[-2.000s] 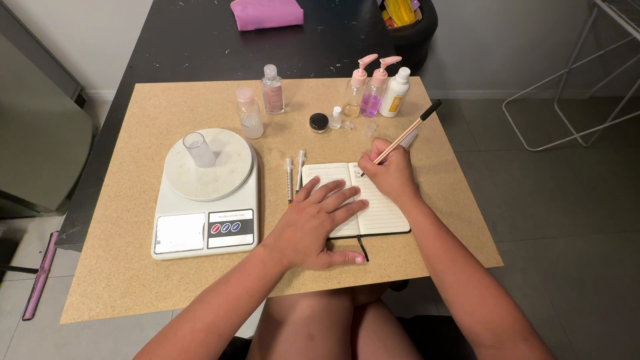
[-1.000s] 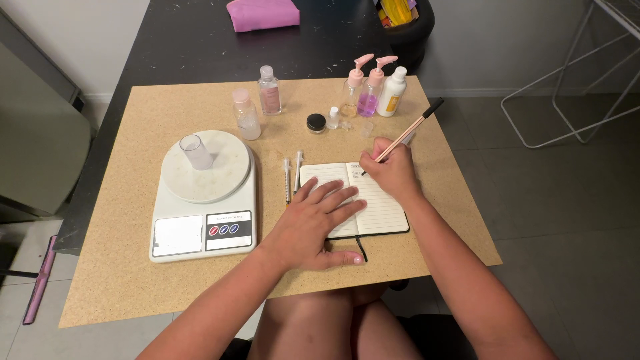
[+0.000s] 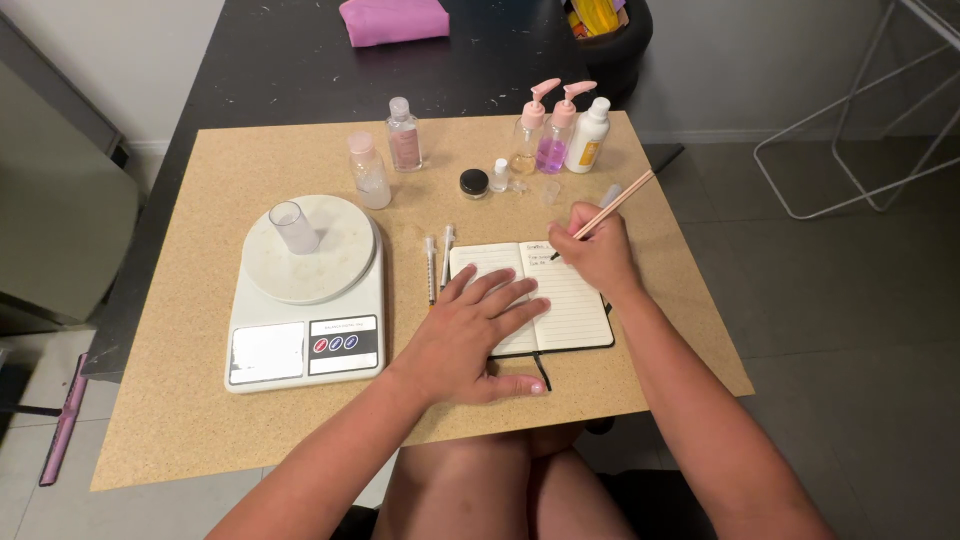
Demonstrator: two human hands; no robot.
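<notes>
An open lined notebook (image 3: 574,315) lies on the board, with some handwriting at the top of its right page. My left hand (image 3: 480,337) rests flat, fingers spread, across the left page and the fold. My right hand (image 3: 600,251) grips a pink pen with a black cap on its upper end (image 3: 615,202), its tip at the writing. Just left of the notebook lie two small syringes (image 3: 430,270). A white digital kitchen scale (image 3: 270,311) stands further left, bearing a clear plastic cup (image 3: 294,229) with whitish contents on its round plate.
Behind the notebook stand two pump bottles (image 3: 553,146), a white bottle (image 3: 589,139), a small clear bottle (image 3: 499,177) and a black-lidded jar (image 3: 474,183). Two clear bottles (image 3: 406,139) are further left. A pink pouch (image 3: 396,21) lies on the black table beyond the particle board (image 3: 225,172).
</notes>
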